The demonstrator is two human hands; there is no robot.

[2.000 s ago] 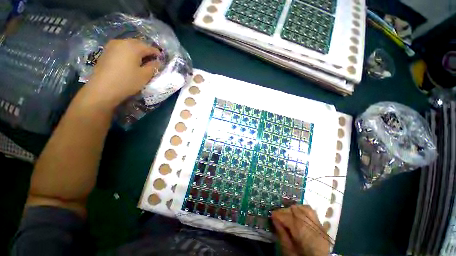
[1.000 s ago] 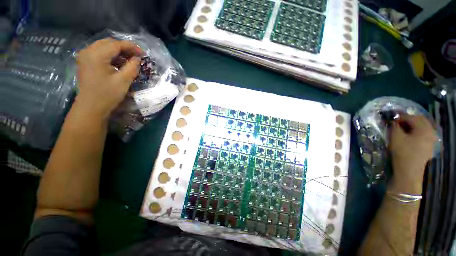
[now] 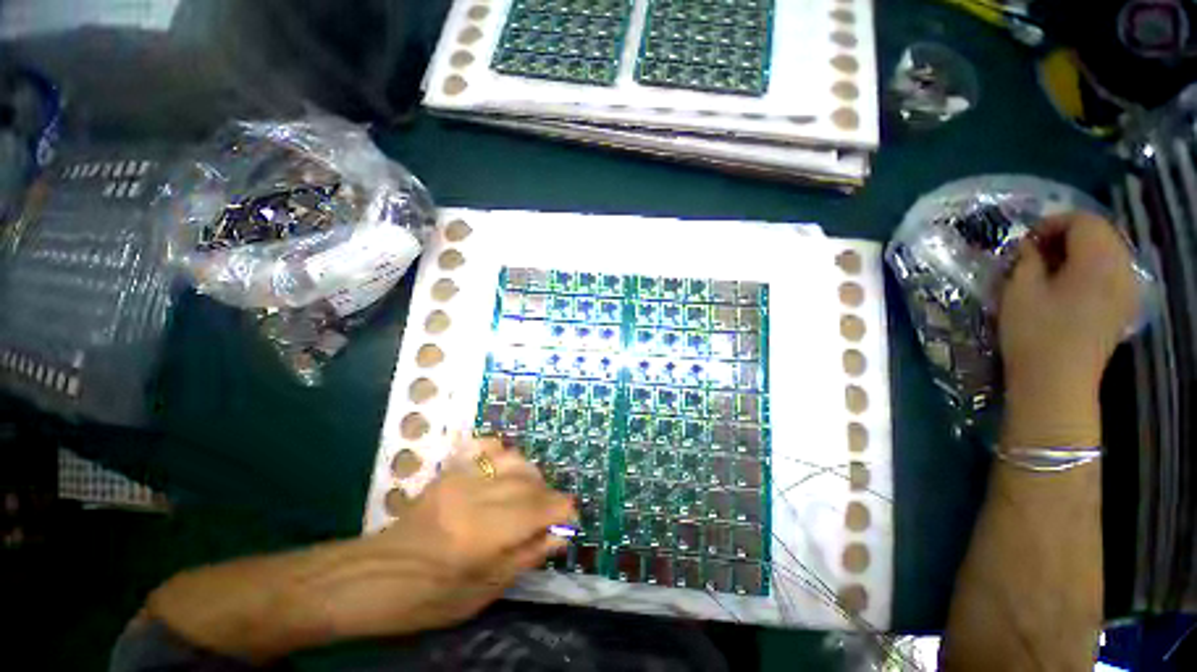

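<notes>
The green circuit board panel [image 3: 624,433] lies on a white carrier [image 3: 820,394]. My left hand [image 3: 492,519] is over the panel's lower left, with a small shiny thing at its fingertips, so it seems shut on a small part. My right hand [image 3: 1070,282] is in the opening of the clear right parts bag [image 3: 945,315]; its fingertips are bent into the bag and what they hold is hidden. The clear left parts bag [image 3: 282,230] stands open with dark, shiny pieces and a white label.
Stacked white carriers [image 3: 656,112] with green panels lie at the back. Clear plastic trays [image 3: 79,276] are at the far left. A small clear bag [image 3: 932,85] is back right. Upright striped carriers [image 3: 1162,394] stand far right. Thin dark wires cross the carrier's lower right.
My left hand has left the left bag and come down onto the panel's lower left. My right hand went from the panel to the right bag and remains there. The view has shifted.
</notes>
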